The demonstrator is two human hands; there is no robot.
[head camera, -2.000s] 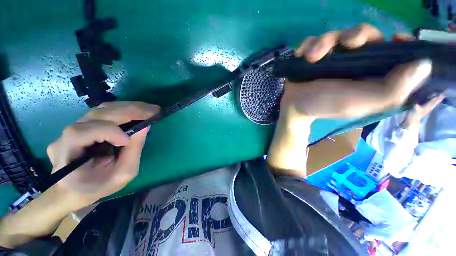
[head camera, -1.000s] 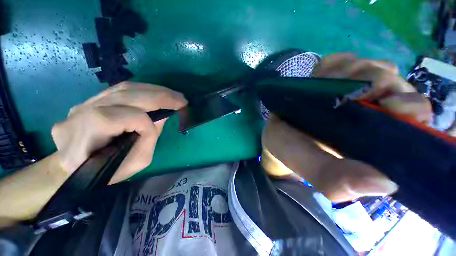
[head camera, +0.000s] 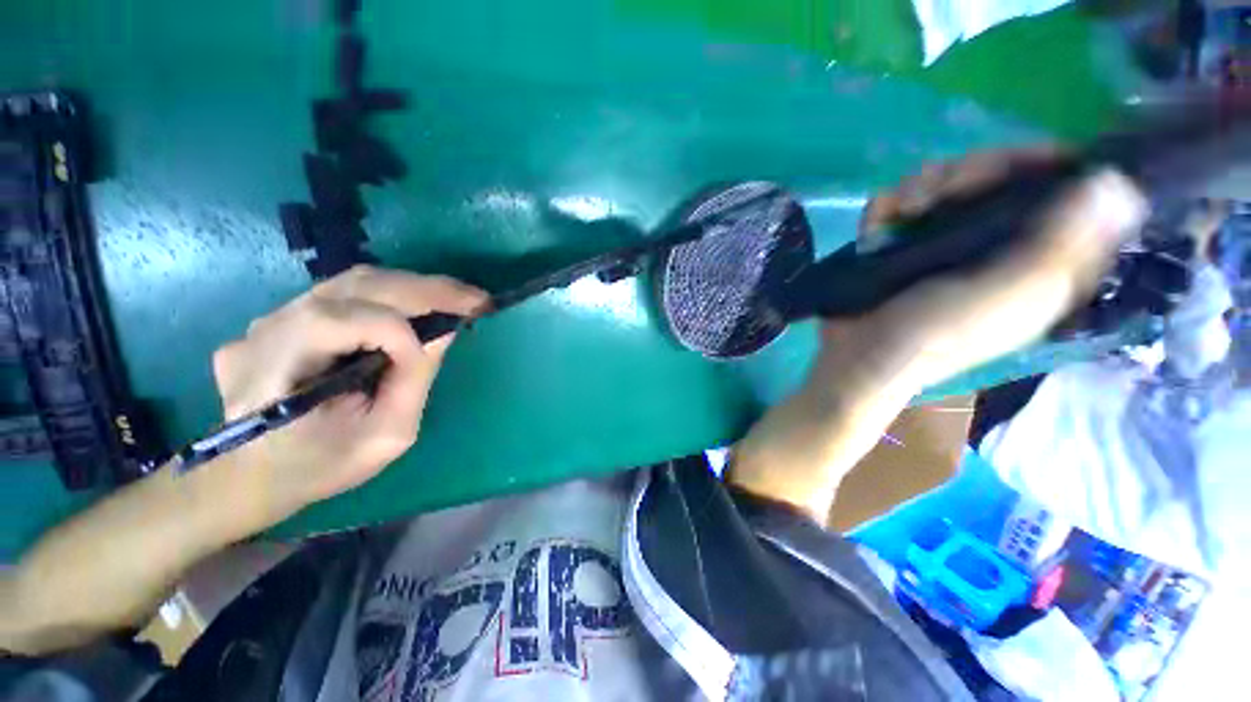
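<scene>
My left hand (head camera: 336, 370) grips a thin black plastic frame (head camera: 569, 274), seen nearly edge-on and slanting up to the right across the mat. My right hand (head camera: 947, 274), blurred, is closed around the thick black electric screwdriver (head camera: 906, 268). The driver's front end points left at the round silver-grey screw dish (head camera: 720, 281), which holds dark bits on its right side. The frame's far end reaches over the dish. The driver's tip is too blurred to tell if it touches anything.
Small black clips (head camera: 336, 206) lie in a loose row left of centre. Black ladder-like frames (head camera: 62, 288) lie at the far left. A cardboard box (head camera: 906, 460) and a blue bin (head camera: 967, 576) stand below right. A white bag (head camera: 981, 21) is at the top right.
The frame, first tilted to show its flat side, is edge-on again. The screwdriver has swung from across the frame to the right, its front end now by the dish.
</scene>
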